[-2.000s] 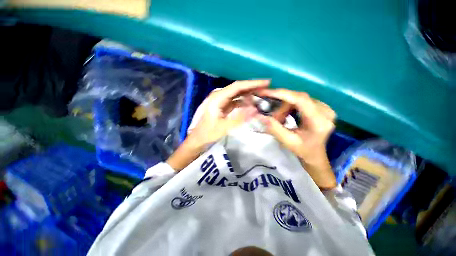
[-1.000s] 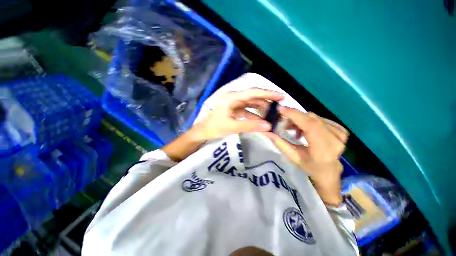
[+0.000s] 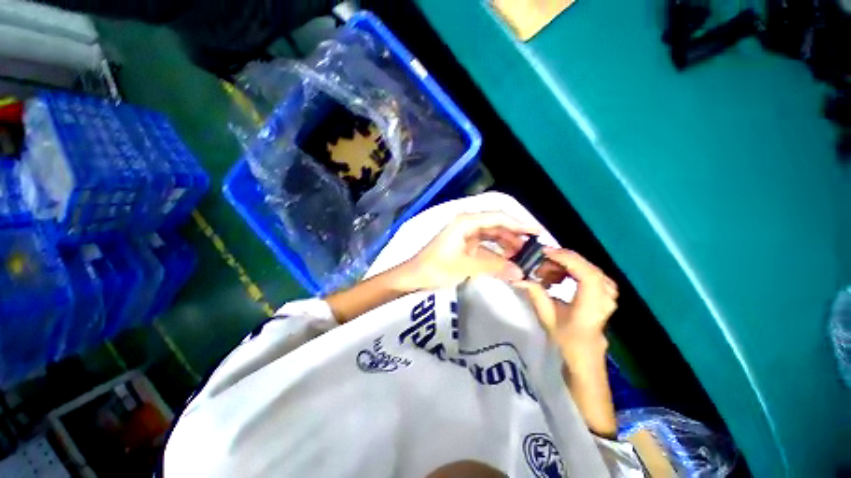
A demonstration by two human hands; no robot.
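A small black part (image 3: 529,255) is held between both hands over my lap. It is dark with a lighter glint, and the fingers hide much of it; I cannot tell whether it is one piece or several joined. My left hand (image 3: 467,252) grips it from the left with thumb and fingertips. My right hand (image 3: 580,294) grips it from the right with bent fingers. Both hands are bare.
A blue crate (image 3: 446,103) with clear film and black pieces on tan board stands at upper left. The green bench (image 3: 653,187) runs along the right, with black parts (image 3: 709,33) and a tan board (image 3: 530,13). Blue crates (image 3: 117,168) are stacked far left. A right crate (image 3: 653,453) shows below.
The view has turned and shifted, so the left crate shows more fully and black parts on the bench have come into view. Both hands still hold the black part, now at a different tilt.
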